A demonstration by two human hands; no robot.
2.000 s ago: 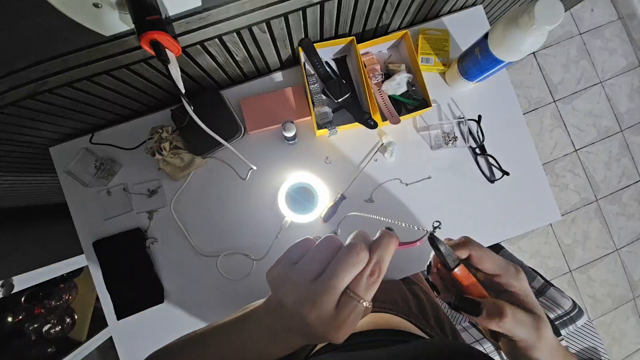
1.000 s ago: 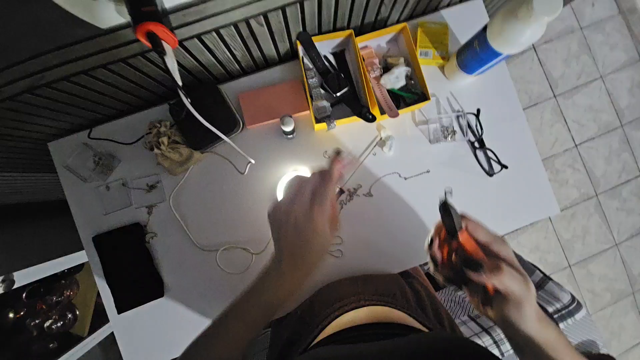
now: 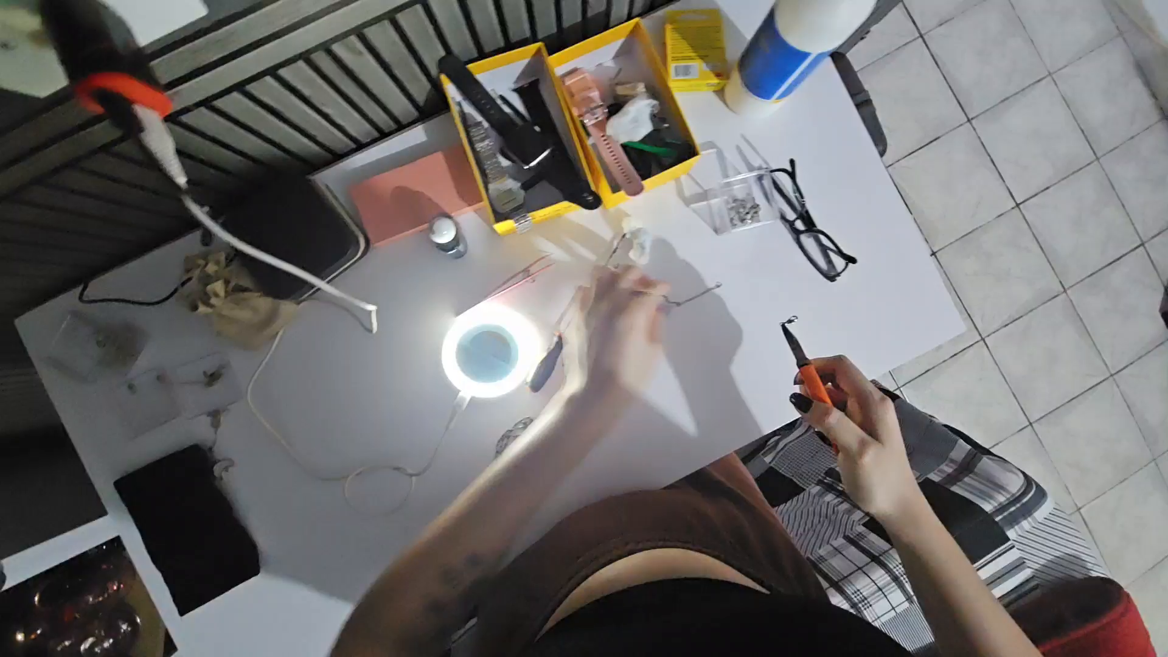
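My right hand [image 3: 858, 429] is shut on orange-handled pliers [image 3: 808, 370], pointing up past the table's front edge. A small metal clasp [image 3: 790, 321] is at the pliers' tip. My left hand [image 3: 625, 319] is blurred over the middle of the white table, above a thin chain [image 3: 698, 294] that shows to its right; whether its fingers hold anything is unclear. Left of it a dark-handled screwdriver [image 3: 546, 365] lies beside the lit ring lamp [image 3: 491, 351]. A small heap of chain [image 3: 514, 436] lies beside my left forearm, partly hidden.
Yellow boxes [image 3: 538, 219] with watches stand at the back, near a pink box [image 3: 415, 193] and a small bottle [image 3: 447, 235]. Black glasses [image 3: 812, 228], a clear box of small parts [image 3: 744, 205] and a large bottle [image 3: 785, 59] are at the right. A white cable [image 3: 301, 461] crosses the left.
The chain earlier stretched between my hands is no longer there. My left hand has moved away from the pliers to the thin chain on the table. The pliers stay in my right hand.
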